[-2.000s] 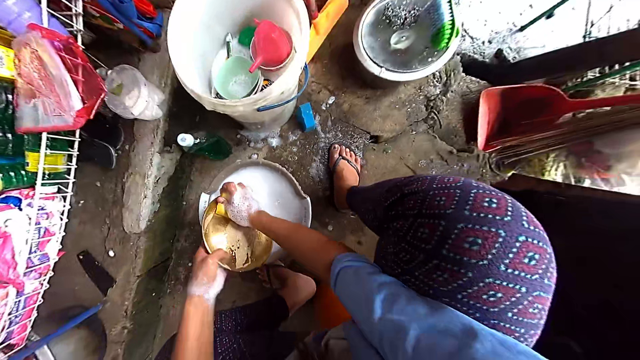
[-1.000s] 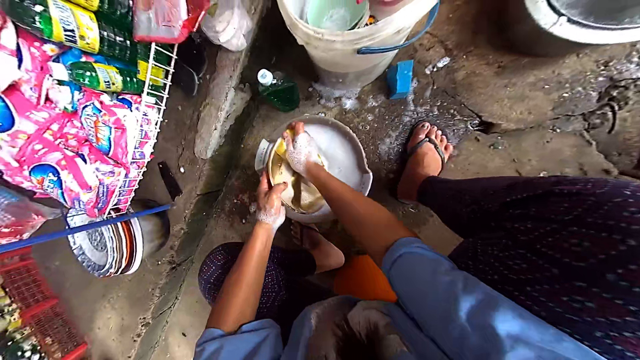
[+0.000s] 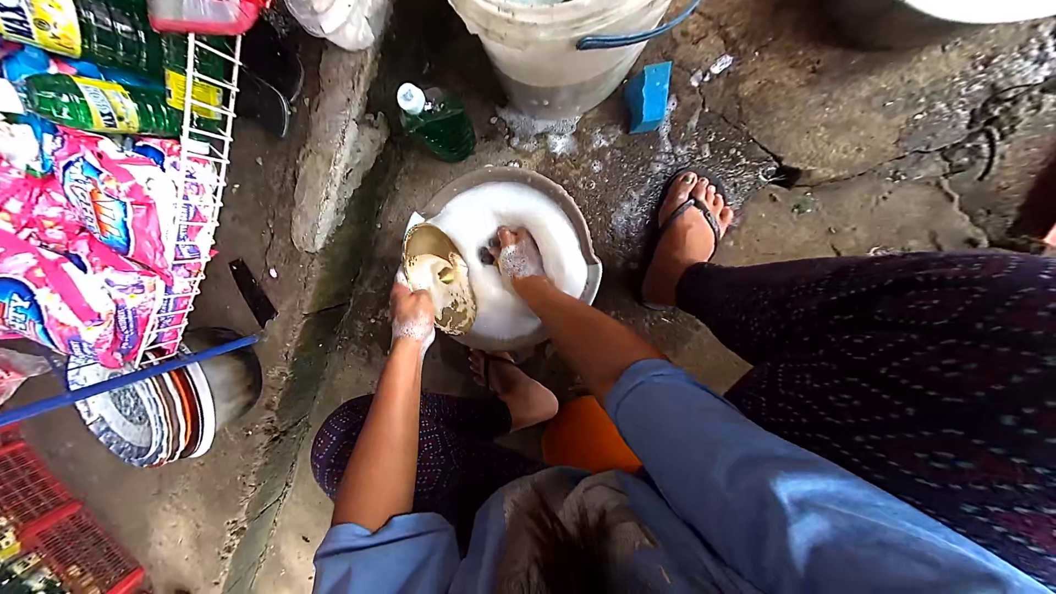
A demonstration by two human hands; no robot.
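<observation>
My left hand [image 3: 412,308] grips the rim of a worn, gold-coloured metal bowl or lid [image 3: 454,309], tilted over the left side of a round basin [image 3: 583,239]. White suds [image 3: 503,206] fill the basin. A small yellowish piece lies on the suds in the tilted vessel. My right hand [image 3: 518,254] is partly sunk in the foam at the basin's middle; foam covers part of it, and whether it holds the dark thing beside its fingers is unclear. Foam clings to both hands.
Beyond the basin are a green bottle [image 3: 441,128], a whitish bucket [image 3: 561,62] and a blue block [image 3: 648,96]. A wire rack [image 3: 206,165] with pink packets stands left, above stacked plates or lids [image 3: 157,412]. My sandalled foot [image 3: 691,227] is at the right.
My right hand has left the metal vessel and moved right into the foam. My left hand still holds the vessel. The view has shifted and come closer.
</observation>
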